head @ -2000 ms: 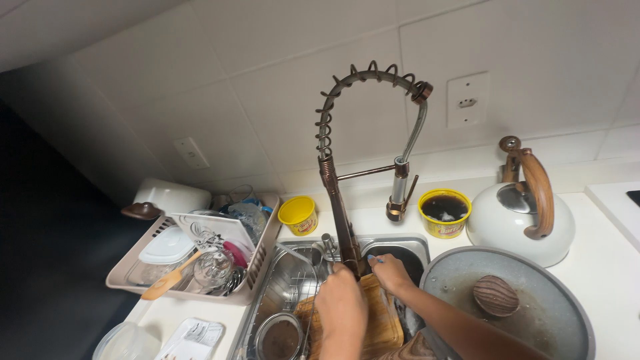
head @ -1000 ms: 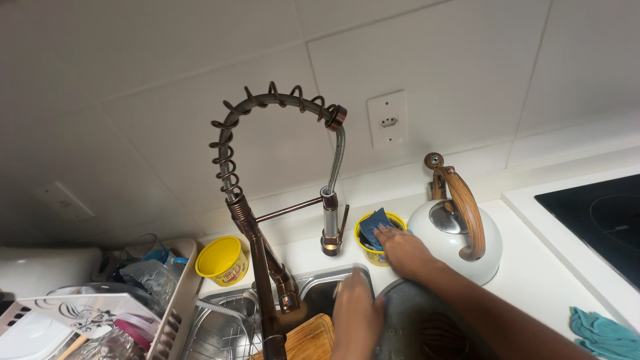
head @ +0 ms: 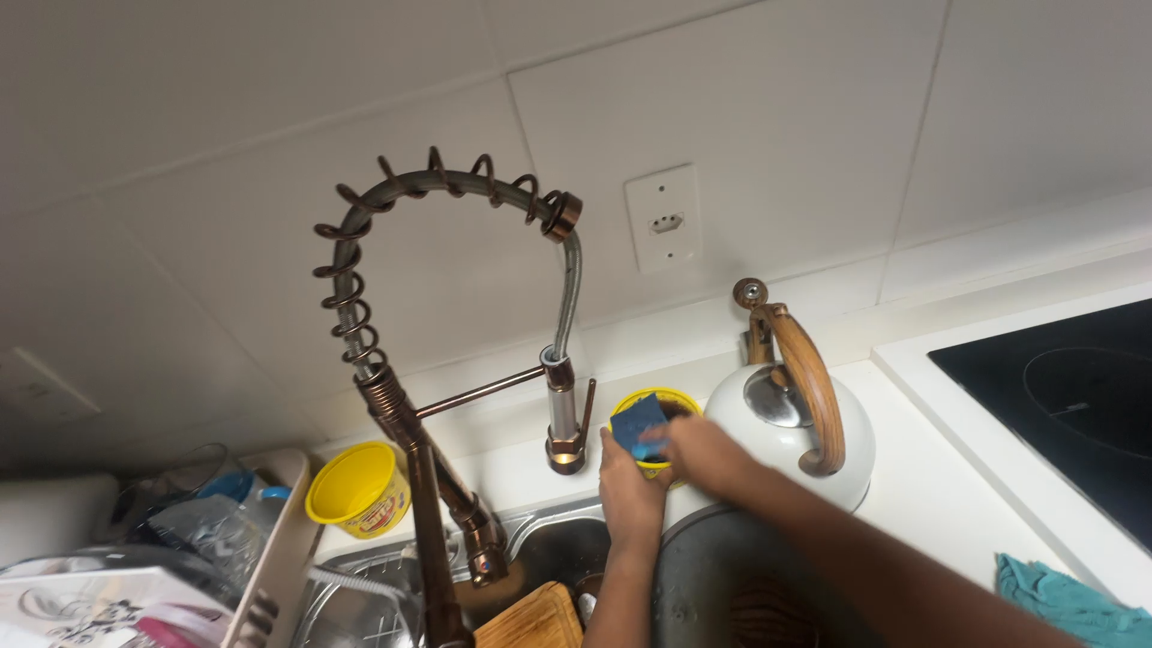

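My right hand (head: 706,450) pinches a blue sponge (head: 641,425) over a yellow plastic tub (head: 691,398) holding dark liquid. My left hand (head: 630,481) is at the near left side of that tub, its fingers by the sponge's lower edge; whether it grips the tub or the sponge I cannot tell. The tub stands between the spring-neck faucet (head: 562,405) and a white kettle (head: 846,432) with a wooden handle. Below my hands are a wooden cutting board (head: 533,621) in the sink and a large grey pan (head: 697,576), partly hidden by my forearms.
An open yellow tub (head: 355,486) stands behind the sink (head: 531,522). At the left is a dish rack (head: 279,540) filled with dishes. A black cooktop (head: 1071,387) and a teal cloth (head: 1062,594) lie at the right. A wall outlet (head: 664,219) is above the counter.
My hands were down in the sink two seconds ago; both are now at the tub beside the kettle. The left hand came up to it within the last second. The view has shifted right.
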